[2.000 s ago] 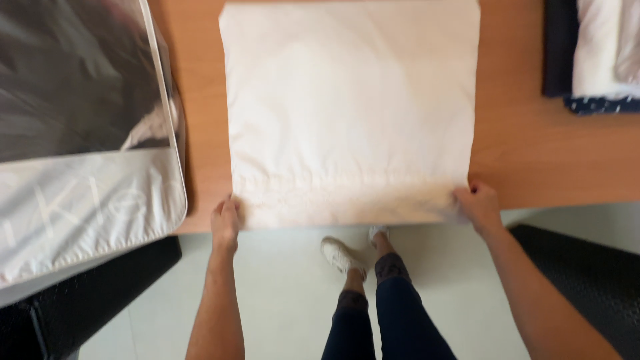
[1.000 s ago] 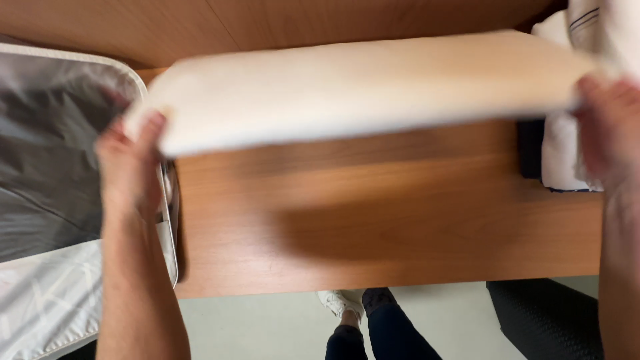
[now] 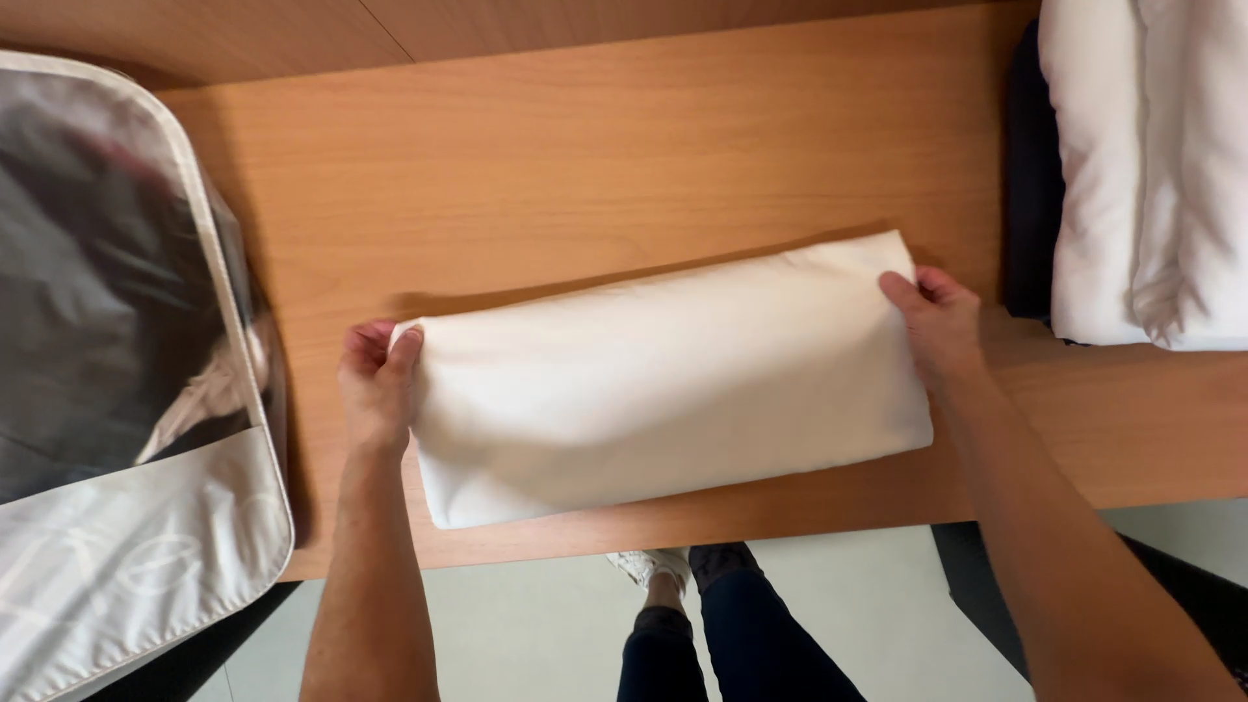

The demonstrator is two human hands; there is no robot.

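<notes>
A white cloth [image 3: 663,390], folded into a long flat rectangle, lies low over the wooden table, slightly tilted with its right end farther back. My left hand [image 3: 378,385] pinches its upper left corner between thumb and fingers. Near the upper right corner, my right hand [image 3: 931,317] grips the short edge, thumb on top. The fingertips under the cloth are hidden. A soft shadow falls across its lower half.
At the left stands a storage bag [image 3: 136,575] with a clear window and pale trim, dark items inside. Folded white fabric [image 3: 1150,195] rests on dark fabric [image 3: 1032,185] at the right. The wooden table [image 3: 604,166] meets a wooden panel at the back; its front edge is above my legs.
Two seconds ago the cloth was a larger, nearly square sheet; now it is folded narrower. Since one second ago both hands have brought it toward the table's front edge and closer together.
</notes>
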